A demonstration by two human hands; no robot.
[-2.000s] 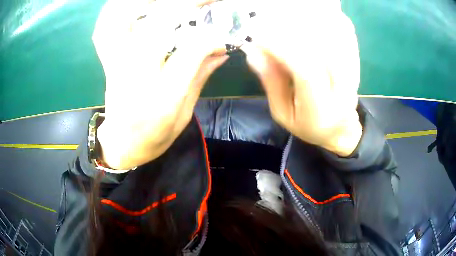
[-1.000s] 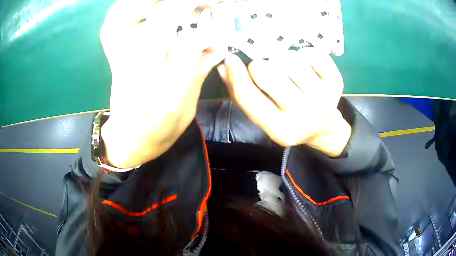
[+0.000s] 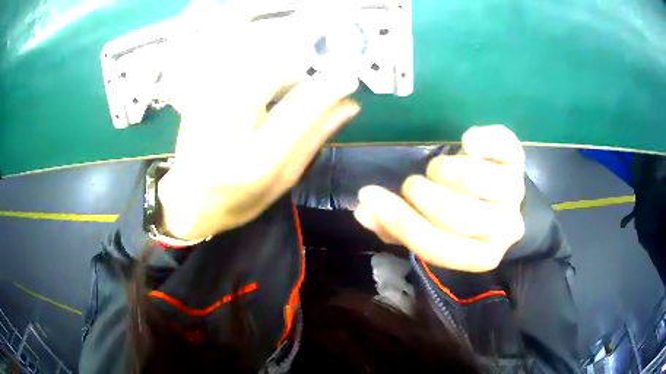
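Note:
A perforated silver-white metal plate (image 3: 392, 45) lies across the green bench top, its ends showing on both sides of my left hand. A round bluish opening (image 3: 353, 39) and small dark holes show near its right end. My left hand (image 3: 241, 124) lies over the plate's middle and holds it, thumb towards the notched near edge; its far fingers are overexposed. My right hand (image 3: 456, 201) is off the plate, in front of the bench edge near my jacket, with its fingers curled. Its inner side is hidden, so I cannot tell whether it holds a small piece.
The green bench top (image 3: 526, 73) ends in a thin pale edge that curves across the view. Beyond it are grey floor with yellow lines (image 3: 595, 202) and a dark and blue shape at the right. My dark jacket with orange-red piping fills the lower middle.
My right hand has left the plate and moved down and back over the bench edge. The plate has shifted left under my left hand, so both ends now show.

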